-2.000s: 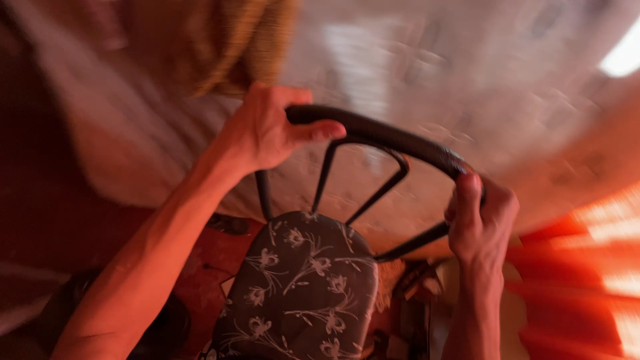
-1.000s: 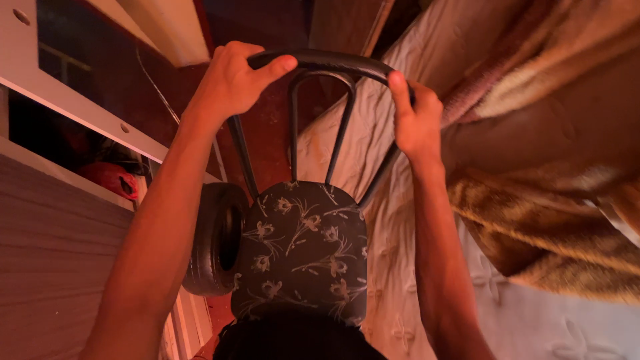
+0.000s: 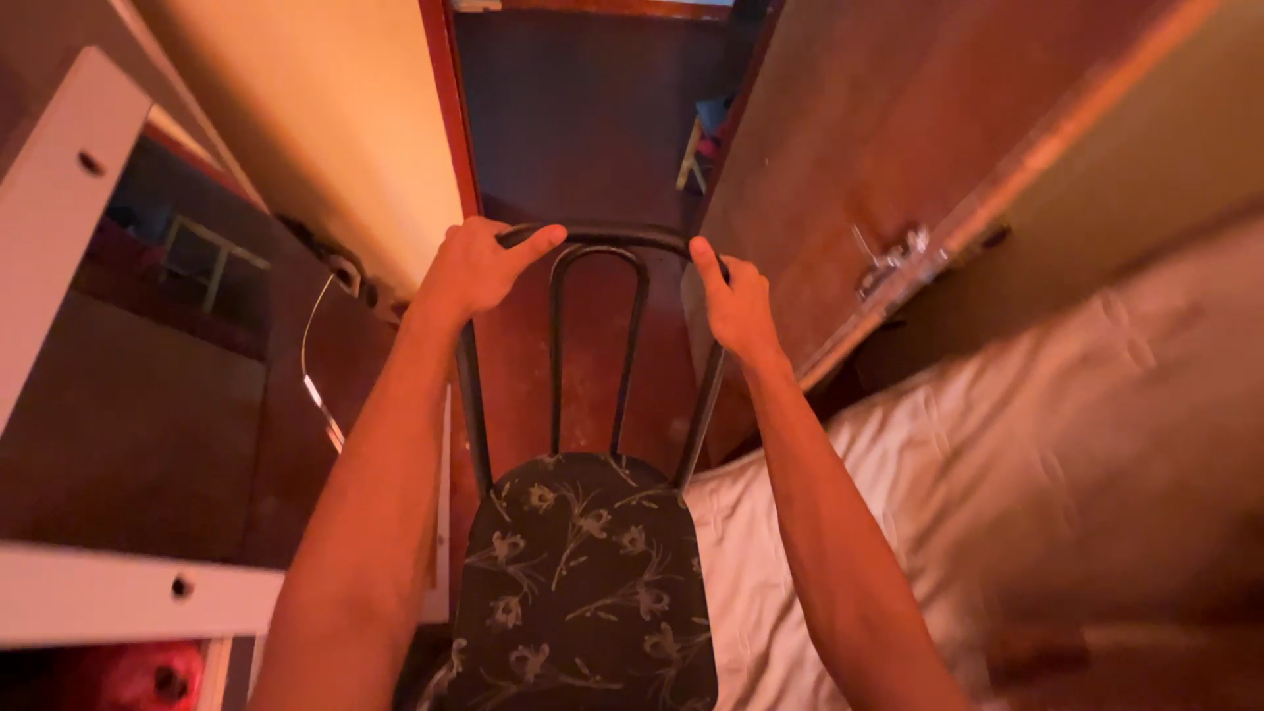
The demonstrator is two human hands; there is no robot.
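A chair with a black metal frame and a dark seat (image 3: 592,583) patterned with pale flowers fills the lower middle of the head view. Its curved top rail (image 3: 617,235) is held at both ends. My left hand (image 3: 479,269) is wrapped around the left end, thumb lying along the rail. Around the right end closes my right hand (image 3: 733,301). Between them, a looped metal bar (image 3: 556,346) runs down to the seat. The chair's legs are hidden beneath the seat.
Ahead is a doorway with a dark red frame (image 3: 449,109). A wooden door (image 3: 849,148) with a metal handle stands at the right. Below it lies a mattress with a light cover (image 3: 770,592). White furniture with dark glossy panels (image 3: 138,592) stands at the left, near a thin cable (image 3: 306,346).
The view has swung strongly from the bedding to the doorway. The chair has turned with it, both hands still on its top rail.
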